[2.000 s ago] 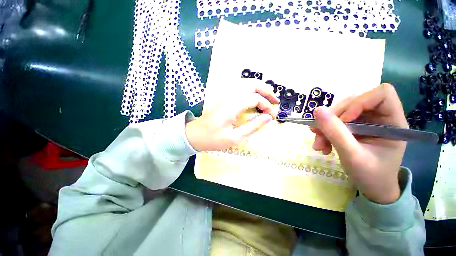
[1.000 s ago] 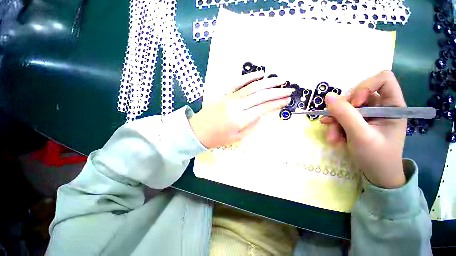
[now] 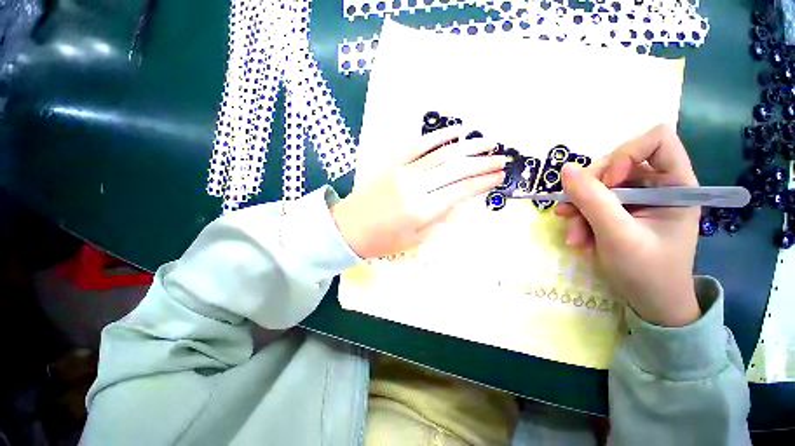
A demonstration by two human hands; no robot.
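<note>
Small black multi-hole parts [image 3: 553, 177] lie in a row on the white-yellow work sheet [image 3: 523, 96]. My right hand [image 3: 632, 222] holds silver-grey tweezers [image 3: 689, 197] almost level. The tweezers' tip is beside a ring with a blue glint [image 3: 497, 200]. Whether the tip grips anything is too small to tell. My left hand [image 3: 414, 196] lies flat over the left part of the row, fingers extended and close together, partly hiding the parts under the fingertips. A row of faint rings [image 3: 571, 298] runs along the lower sheet.
Perforated white strips [image 3: 296, 113] fan out at the left, and more strips [image 3: 523, 26] lie crosswise behind the sheet. A pile of dark parts [image 3: 771, 131] is at the far right, above a second pale sheet [image 3: 776, 322]. The green tabletop's front edge runs below the sheet.
Since two seconds ago, my left hand has flattened over the parts and the tweezers have turned more level. Over the last second the hands barely moved; the whole view shifted slightly.
</note>
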